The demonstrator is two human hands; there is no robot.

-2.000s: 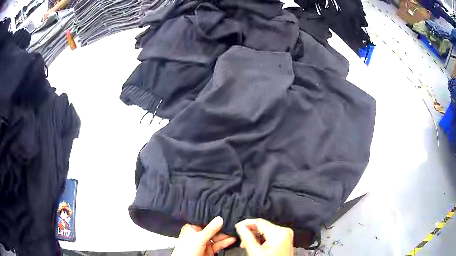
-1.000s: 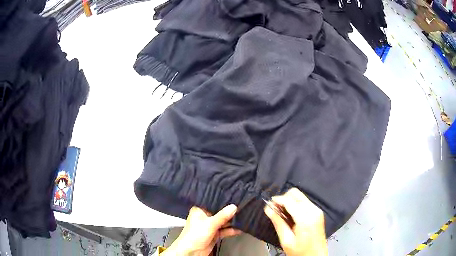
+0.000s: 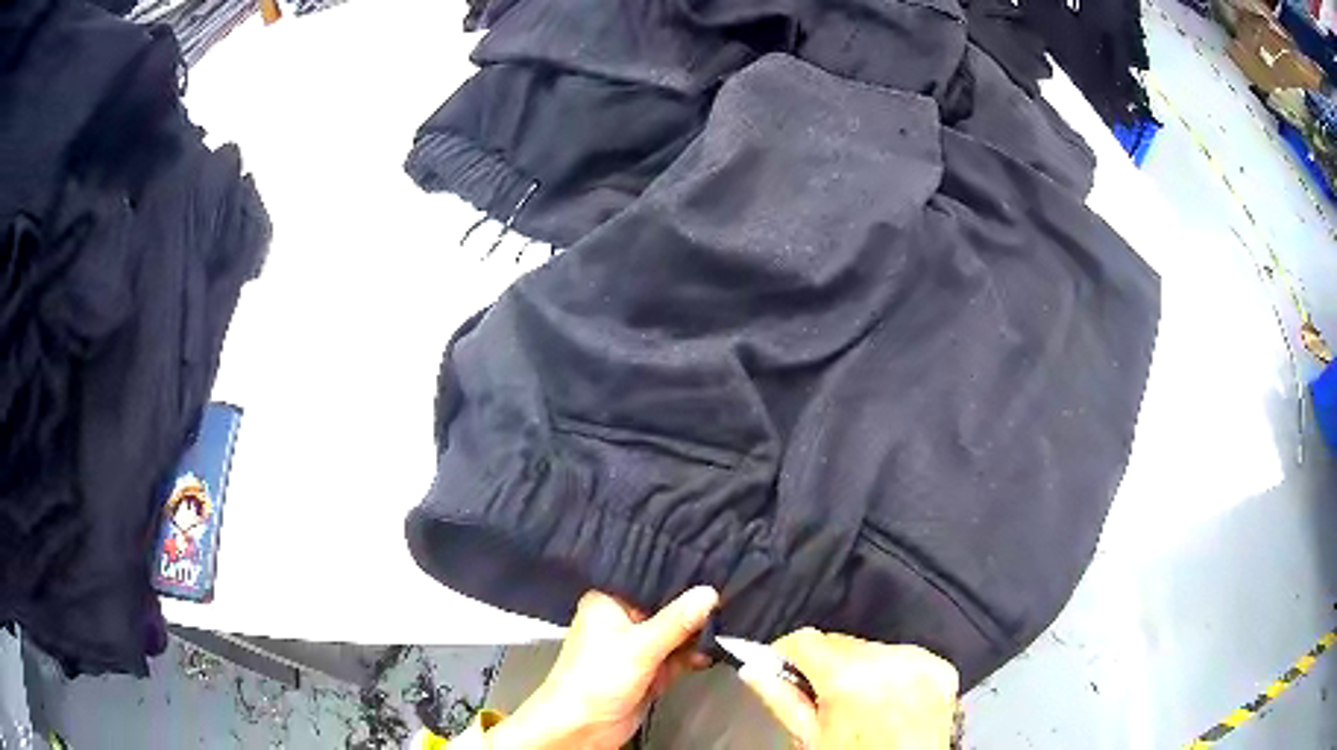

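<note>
Black elastic-waist trousers or shorts [image 3: 821,352] lie spread on the white table, with the gathered waistband [image 3: 631,542] at the near edge. My left hand [image 3: 623,659] is bare and pinches the waistband between thumb and fingers. My right hand [image 3: 865,689] is just to its right and holds the thread snips [image 3: 726,649], whose small pointed blades aim left at the pinched cloth. The rest of the snips is hidden in the hand. I cannot tell if a thread lies between the blades.
A tall heap of black garments [image 3: 103,352] hangs over the table's left edge. Beside it lies a blue rectangle with a cartoon figure [image 3: 194,506]. More black garments [image 3: 601,103] overlap ahead, one with thin cords hanging. Dark clippings litter the floor [image 3: 367,718]. Yellow-black tape marks the floor at right.
My right hand has moved down and slightly left, with the snips now close to my left thumb. The waistband lies flatter there. The view has shifted, so the table things sit a little differently in frame.
</note>
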